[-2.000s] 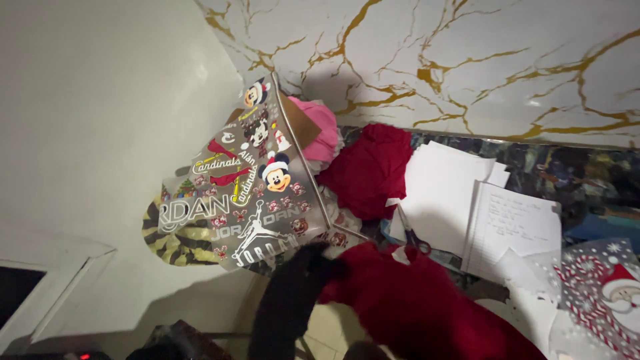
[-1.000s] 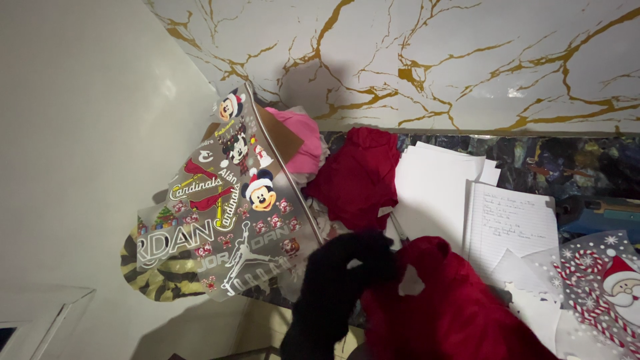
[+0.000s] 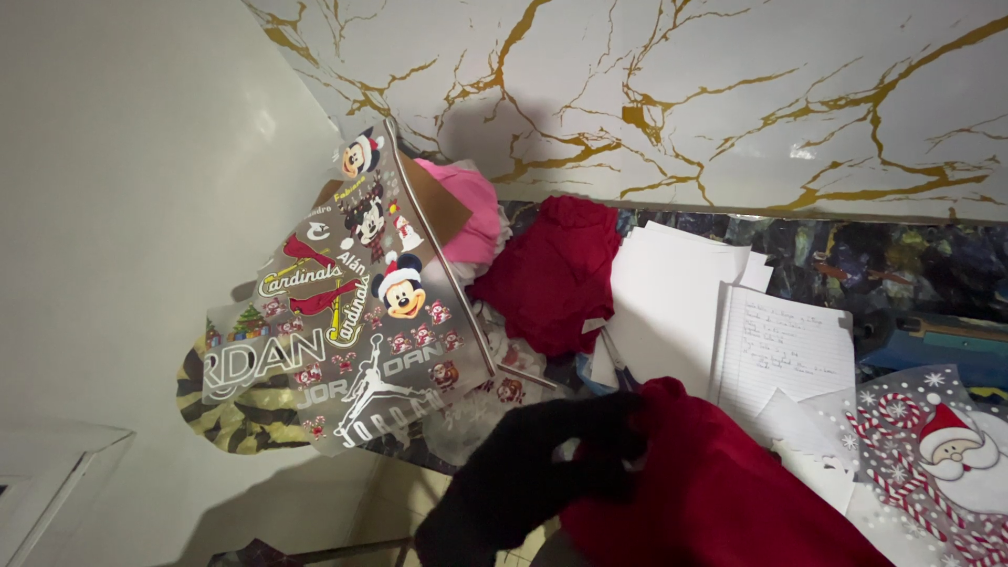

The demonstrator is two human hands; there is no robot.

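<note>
My left hand, in a black glove, pinches the edge of a red cloth at the lower middle. The cloth reaches to the bottom right edge, and I do not see my right hand; the cloth may hide it. Just beyond lies a crumpled red fabric piece with a small white tag. The dark handles of scissors show between that piece and the held cloth. To the left, a clear printed transfer film with cartoon and sports designs lies over other items.
Pink fabric and brown cardboard sit behind the film. Camouflage cloth hangs under it. White paper sheets, a handwritten lined notebook page and a Santa transfer film lie on the right. A marble-patterned wall stands behind.
My left hand first rises with the red cloth, then sits a little lower and farther right now, still pinching it. The other items have not plainly moved.
</note>
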